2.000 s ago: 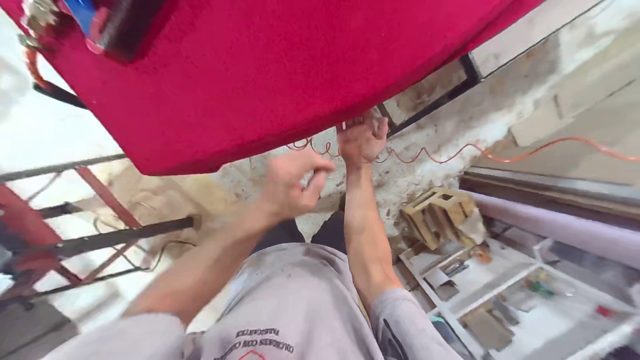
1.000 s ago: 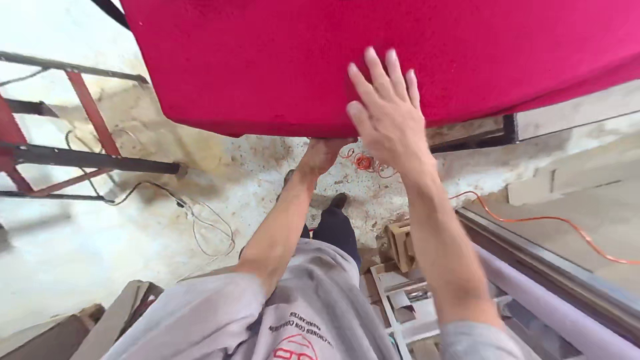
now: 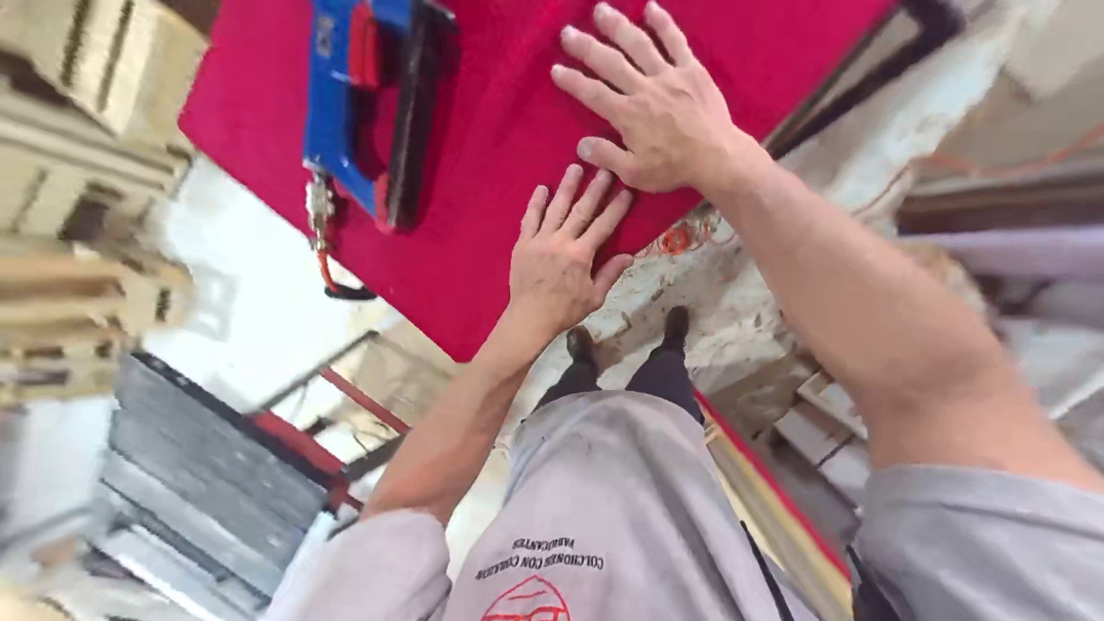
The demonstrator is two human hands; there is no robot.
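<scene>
Red fabric (image 3: 414, 285) covers a flat panel with straight edges and a corner pointing toward me. My left hand (image 3: 565, 263) lies palm down on the fabric by its near edge, fingers spread. Just above and to the right, my right hand (image 3: 655, 112) is also flat on the fabric with its fingers apart; its thumb is close to the left hand's fingertips. Neither hand holds anything. A blue, red and black pneumatic stapler (image 3: 345, 103) rests on the fabric to the left of both hands, with a metal hose fitting (image 3: 320, 207) at its end.
An orange coiled air hose (image 3: 677, 240) shows below the panel's right edge. A red and black metal frame (image 3: 366, 401) stands at lower left, near stacked grey panels (image 3: 207, 474). Wooden pieces (image 3: 78, 302) are piled at far left. A black frame bar (image 3: 862, 78) is at upper right.
My left hand, at the fabric's edge a second ago, now lies on top of it. The right hand was above the fabric and now rests on it. The view has turned, bringing the stapler back in.
</scene>
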